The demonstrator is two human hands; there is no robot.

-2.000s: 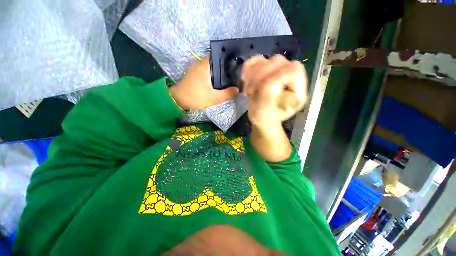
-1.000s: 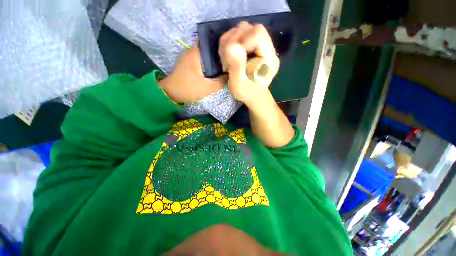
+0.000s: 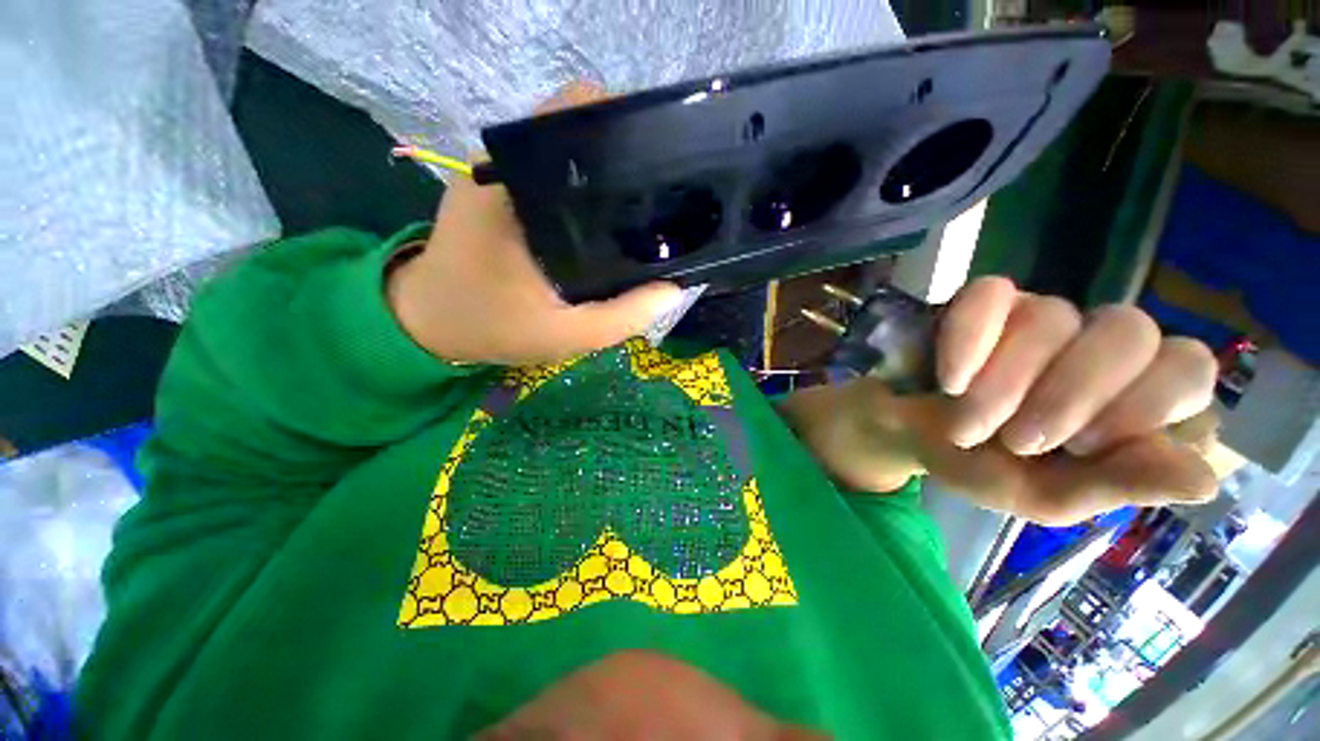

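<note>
My left hand (image 3: 507, 290) grips the left end of a long black socket unit (image 3: 738, 258), thumb along its lower edge. The unit is raised and tilted, with three round outlets facing the camera. A yellow lead (image 3: 442, 159) sticks out of its left end. My right hand (image 3: 1064, 405) is closed around a black two-pin plug piece (image 3: 890, 336), below and right of the unit and apart from it. Its two metal pins point left. A tan end shows faintly at the far side of the fist; whether it belongs to the same piece is unclear.
Whitish bubble wrap (image 3: 420, 65) lies behind the unit on the dark green bench. More wrap (image 3: 116, 159) and a label sheet (image 3: 61, 348) are at left. Clear plastic with blue edges (image 3: 65, 543) is at lower left. A conveyor frame and blue crates are at right.
The socket unit has come up closer to the camera and tilted, now showing its three outlets. My right hand has moved off its face to the lower right, exposing the plug pins.
</note>
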